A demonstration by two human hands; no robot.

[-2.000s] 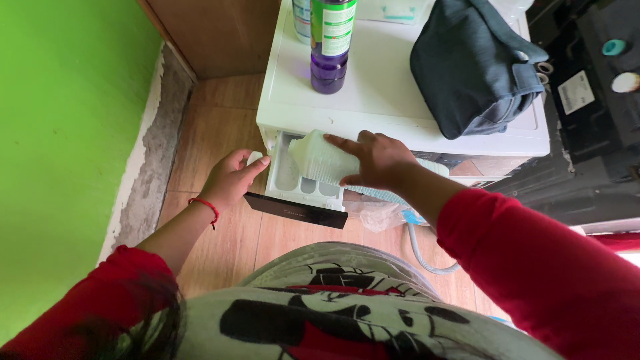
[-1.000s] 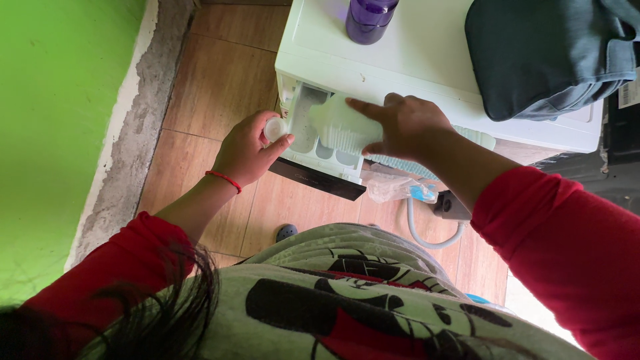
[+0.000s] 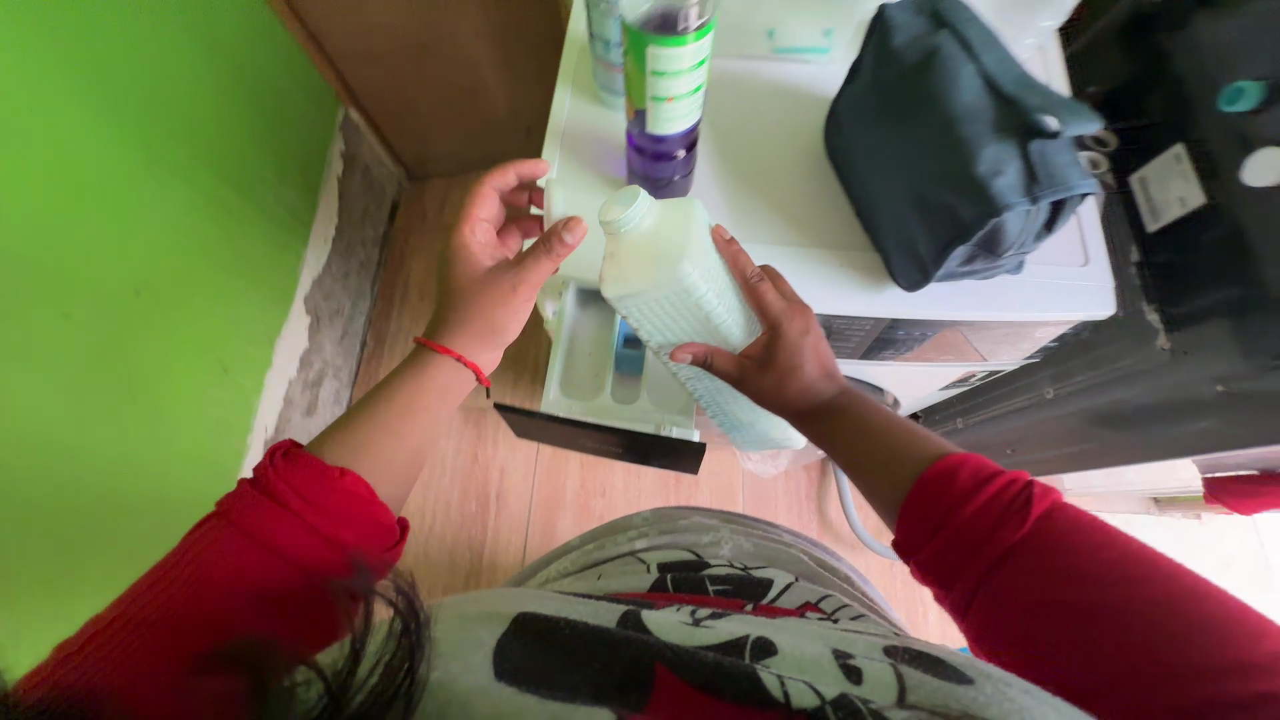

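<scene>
My right hand [image 3: 775, 340] grips a ribbed, whitish plastic bottle [image 3: 690, 290] by its side, and the bottle leans with its neck up to the left. A white cap [image 3: 626, 209] sits on its mouth. Just left of the cap, my left hand [image 3: 505, 260] is raised with its fingers apart, holding nothing. Below the bottle, the detergent drawer [image 3: 582, 350] of a white washing machine [image 3: 780, 220] is pulled out. Its compartments show, one with a blue part inside, and the bottle hides some of the drawer. The drawer has a dark front panel [image 3: 600, 438].
A bottle of purple liquid [image 3: 662, 110] and a dark fabric bag [image 3: 960, 150] stand on the machine. Another bottle [image 3: 606, 50] is behind. A green wall [image 3: 150, 250] lies left, a black appliance [image 3: 1160, 290] right. A grey hose [image 3: 858, 515] hangs below.
The bottle was tipped over the drawer with its mouth uncapped; now it is more upright with the cap on. My left hand, which held the cap, has let go of it.
</scene>
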